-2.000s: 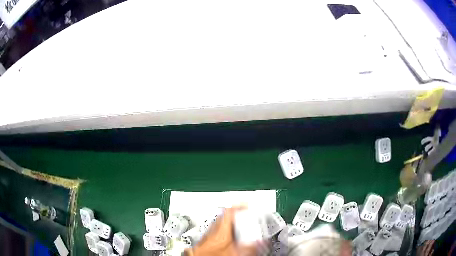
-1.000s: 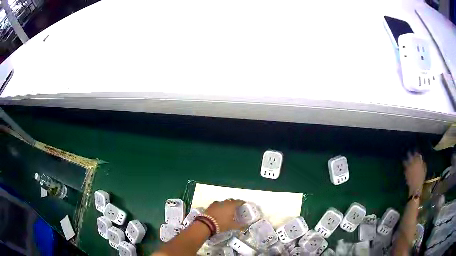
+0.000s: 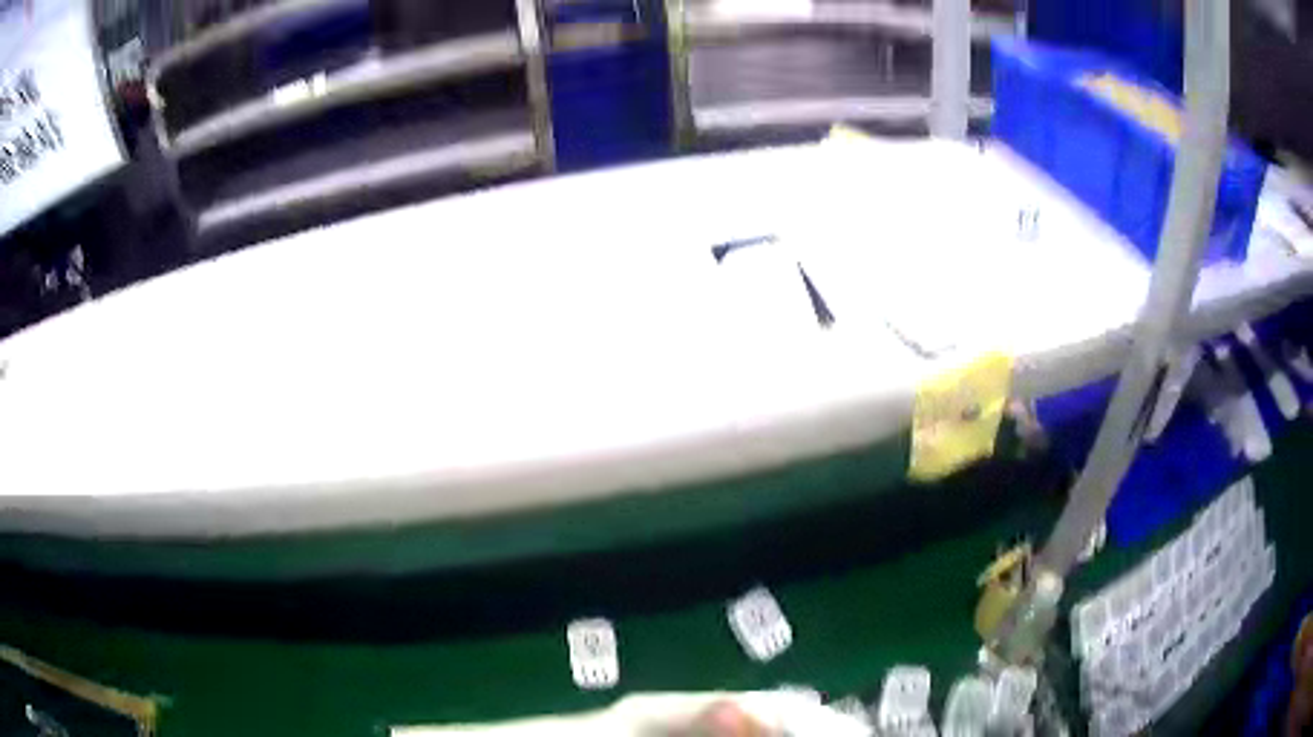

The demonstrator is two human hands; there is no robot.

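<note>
Two white travel adapters lie face up on the green surface, one upright in view (image 3: pixel 592 654) and one tilted to its right (image 3: pixel 760 625). More white adapters (image 3: pixel 906 698) lie at the bottom edge, right of centre. A blurred bit of one of my hands (image 3: pixel 732 717) shows at the bottom edge, against a blurred white shape that may be cloth or an adapter. I cannot tell which hand it is or what it holds. The rest of my hands is out of the picture.
A long white shelf (image 3: pixel 432 374) crosses above the bench, with a yellow card (image 3: pixel 960 418) on its edge. A grey post (image 3: pixel 1123 418) and a tan pot (image 3: pixel 1004 593) stand right. Adapters in rows (image 3: pixel 1174 619) lie beyond. A blue bin (image 3: pixel 1109 151) sits on the shelf.
The view has swung up and to the right. The arm that reached toward the shelf's right end no longer shows there. My left hand's adapter is no longer clearly visible.
</note>
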